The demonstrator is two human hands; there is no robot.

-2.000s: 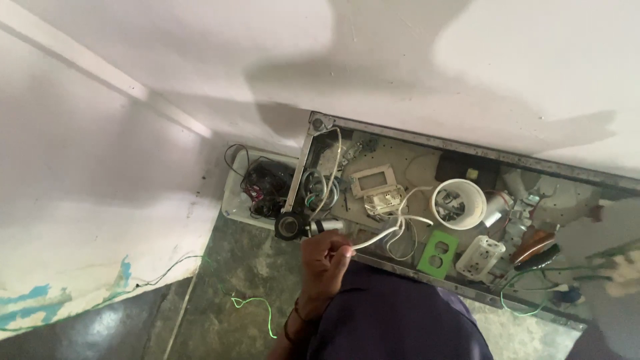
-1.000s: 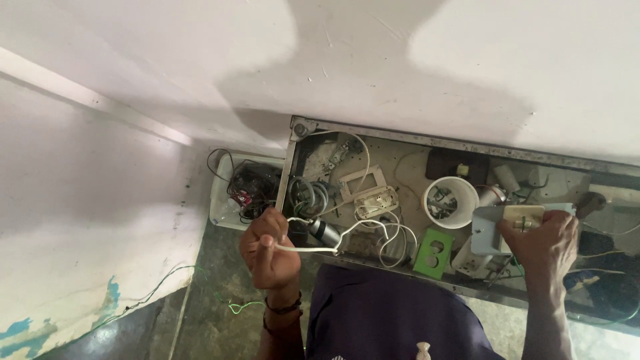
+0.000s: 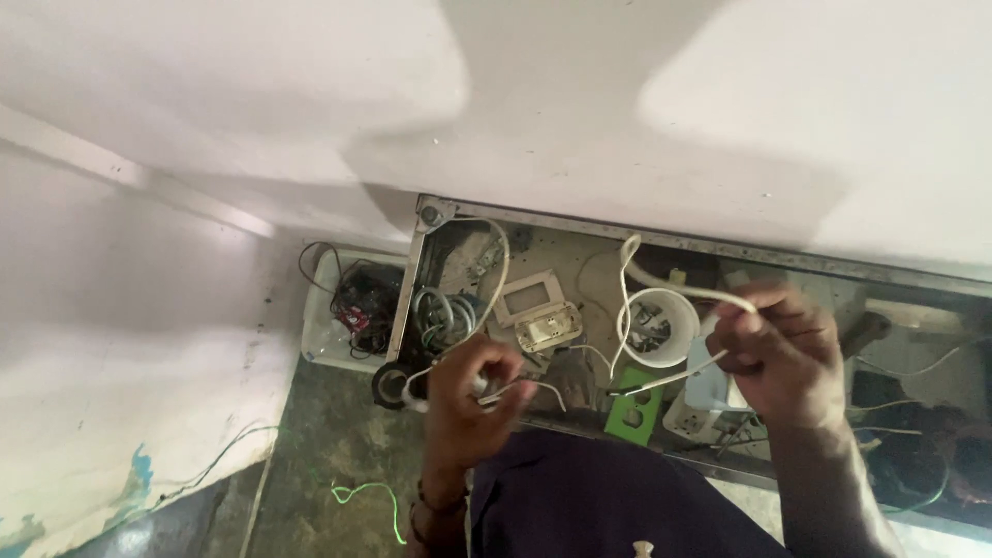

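My right hand (image 3: 783, 349), partly blurred, is raised over the metal-framed table, its fingers closed on a white electrical cable (image 3: 686, 288). The cable loops up beside a white tub (image 3: 682, 310) of small metal parts; a dark-tipped end hangs over a green outlet cover plate (image 3: 642, 434). My left hand (image 3: 477, 399) is near the table's front edge, thumb and finger curled by a thin white wire (image 3: 554, 390); blur hides whether they grip it. Behind my left hand lie an ivory socket module (image 3: 549, 327) and an ivory frame (image 3: 508, 308).
A white plastic bin (image 3: 316, 325) of dark wires stands left of the table. A black tape roll (image 3: 390, 384) sits at the table's front left corner. A light blue box (image 3: 701, 376) and a white socket (image 3: 686, 418) lie below my right hand. Green wire (image 3: 372, 487) lies on the floor.
My right hand has let go of the light blue box and moved left, and now holds white cable. My left hand, which held white cable a second ago, has moved right.
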